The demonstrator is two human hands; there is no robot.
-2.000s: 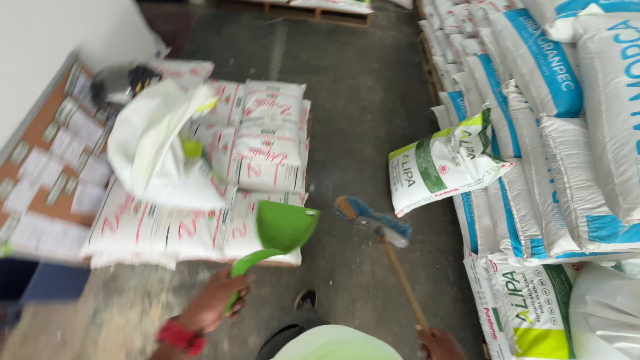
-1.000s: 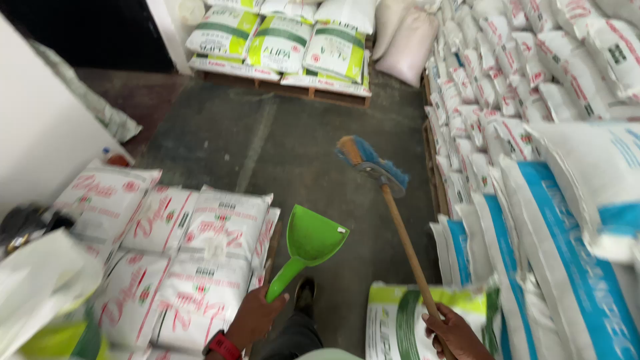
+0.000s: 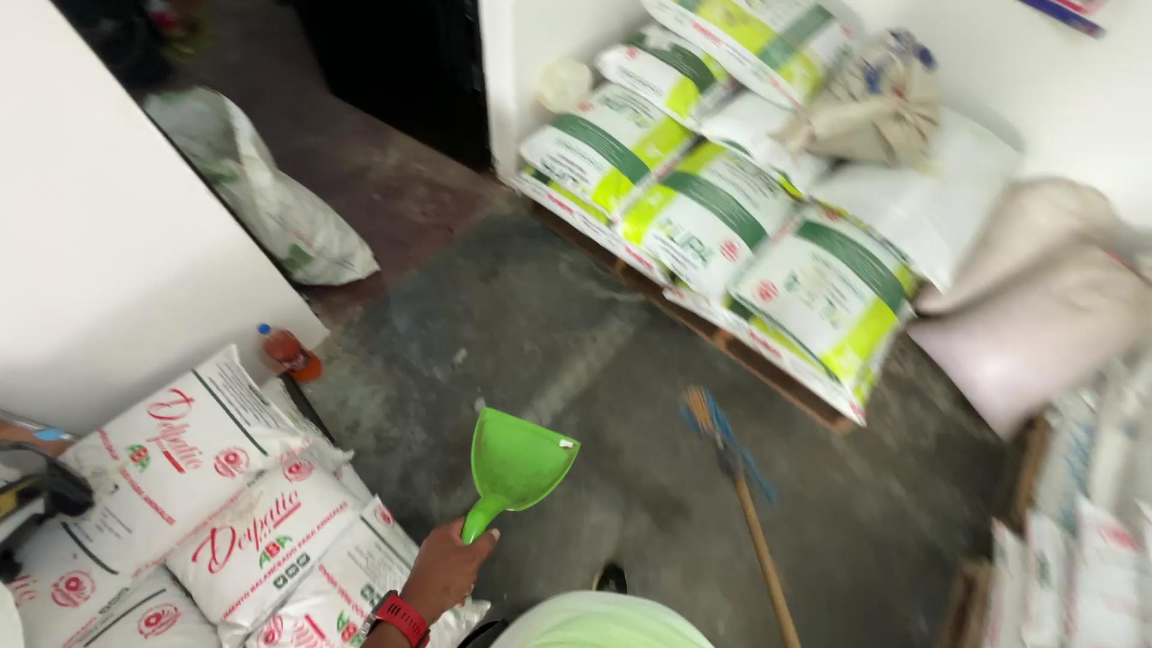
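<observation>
My left hand, with a red watch on the wrist, grips the handle of a green plastic dustpan. The dustpan is held over the concrete floor, and a small white bit lies near its right corner. A broom with blue and tan bristles is to the right of the dustpan, its wooden handle running down to the bottom edge. My right hand is outside the view.
Printed feed sacks are stacked at lower left, a bottle of orange-red liquid beyond them. Green and white sacks lie on a wooden pallet ahead. A white sack lies by the doorway. More sacks stand at right.
The view has turned toward the doorway and the far pallet. My right hand, on the broom handle a second ago, has left the view. The dustpan stays in my left hand.
</observation>
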